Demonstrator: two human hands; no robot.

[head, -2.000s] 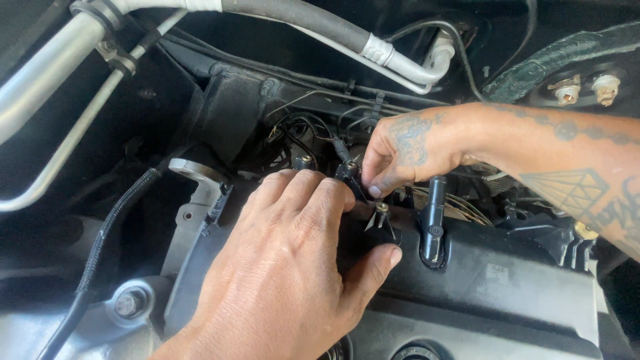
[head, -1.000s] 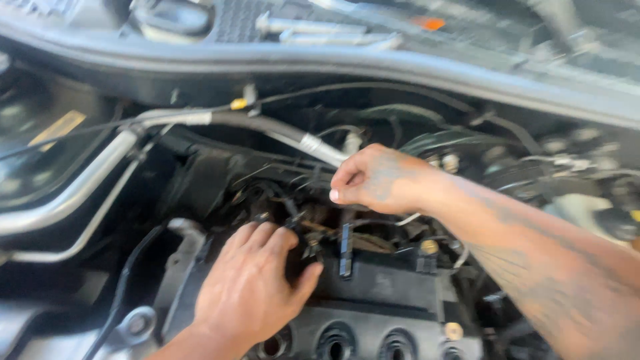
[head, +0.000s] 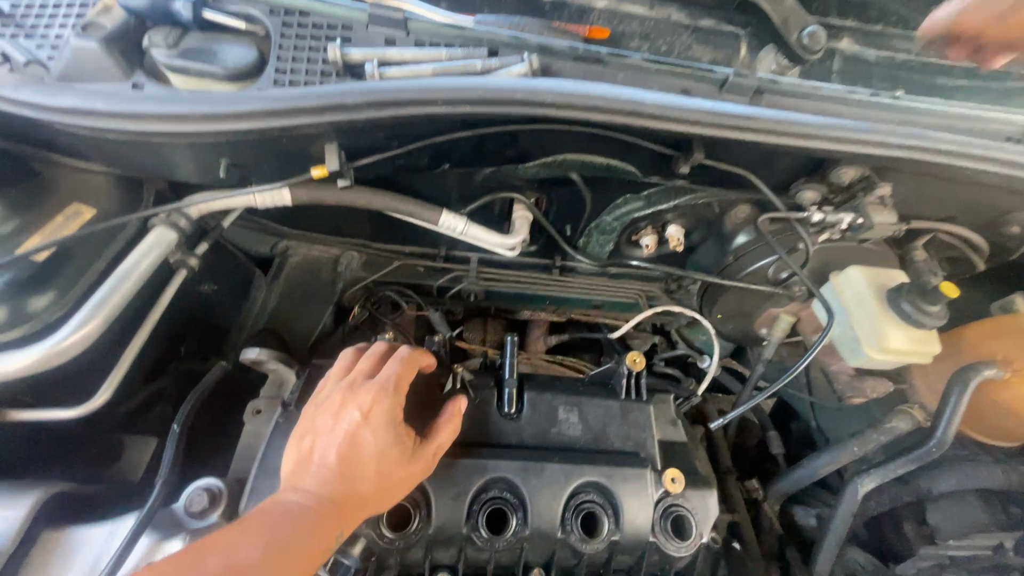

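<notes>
My left hand (head: pixel 364 428) lies over the rear left part of the black plastic valve cover (head: pixel 552 480), fingers spread and bent; whether its fingertips grip anything there is hidden. A small metal fitting (head: pixel 458 378) shows beside its thumb. Right of it, a black pipe stub (head: pixel 510 376) stands on the cover. Round spark plug wells (head: pixel 498 522) run along the cover's front. My right hand (head: pixel 972 32) is blurred and cut off at the top right corner, over the windscreen base; its fingers and anything in them are unclear.
Long bolts (head: pixel 432 64) and a tool with an orange tip (head: pixel 596 32) lie on the cowl. A metal air-conditioning pipe (head: pixel 120 280) crosses at left. The brake fluid reservoir (head: pixel 876 316) stands at right, near a loose thin black hose (head: pixel 824 344).
My right hand has left the rear of the valve cover for the top right corner. My left hand stays at the cover. The view has shifted to take in the cowl and more of the engine bay.
</notes>
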